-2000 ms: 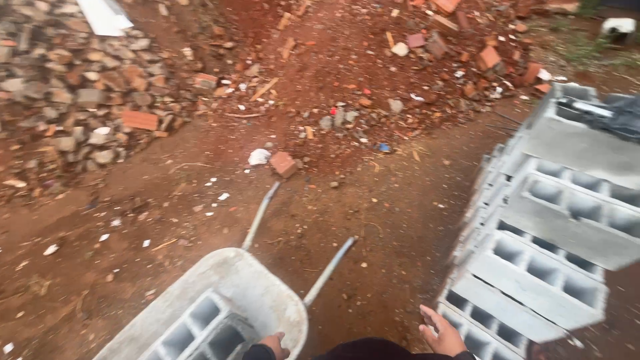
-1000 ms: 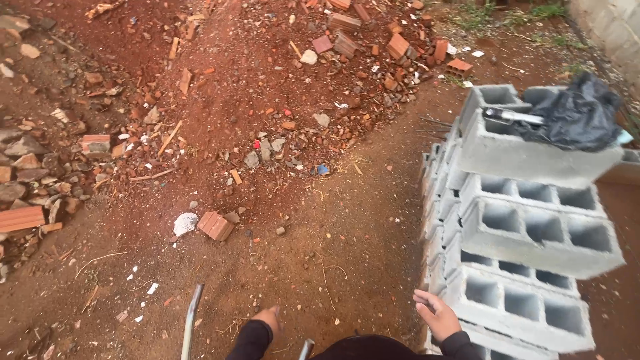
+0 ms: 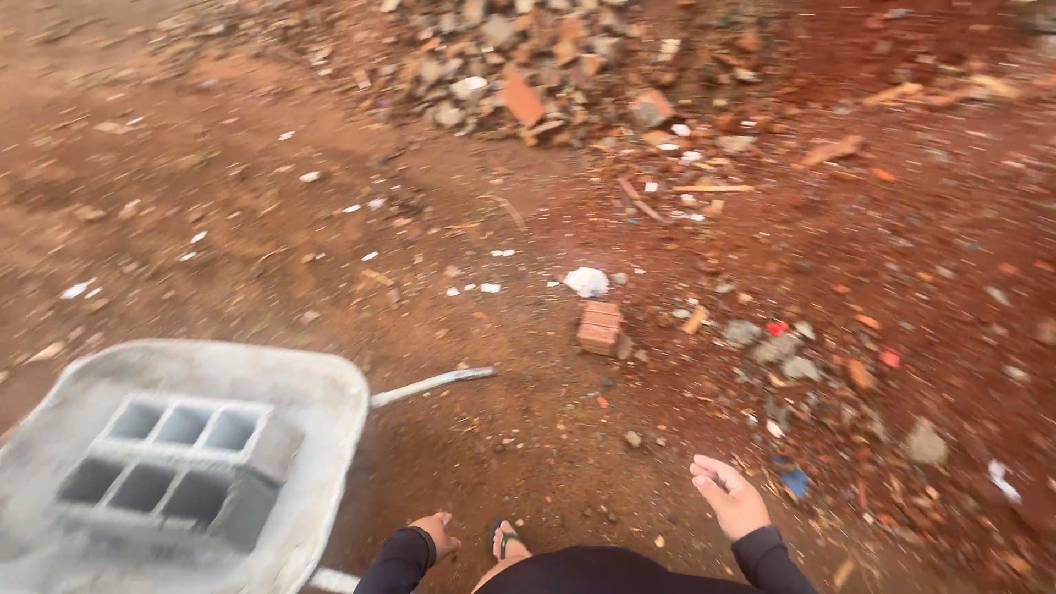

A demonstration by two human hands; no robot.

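My left hand (image 3: 437,535) is low in the view, right of the wheelbarrow tray, with nothing in it. My right hand (image 3: 729,497) is held out over the dirt, empty, its fingers extended. At the lower left stands a pale, worn wheelbarrow (image 3: 346,396) with two hollow concrete blocks (image 3: 276,450) side by side in its tray. One wheelbarrow handle (image 3: 437,382) points right, above my left hand; part of the other (image 3: 332,579) shows beside my left sleeve. Neither hand touches a handle.
A broken red clay brick (image 3: 600,327) lies ahead beside a white lump (image 3: 587,282). Beyond is a rubble heap (image 3: 495,49) of stone and brick pieces. Small rubble (image 3: 799,363) is strewn over the red soil at the right. My sandaled foot (image 3: 506,540) shows below.
The view has swung left: the stack of concrete blocks at the right has left the picture, and the wheelbarrow tray with its blocks is in view again. Both hands remain empty.
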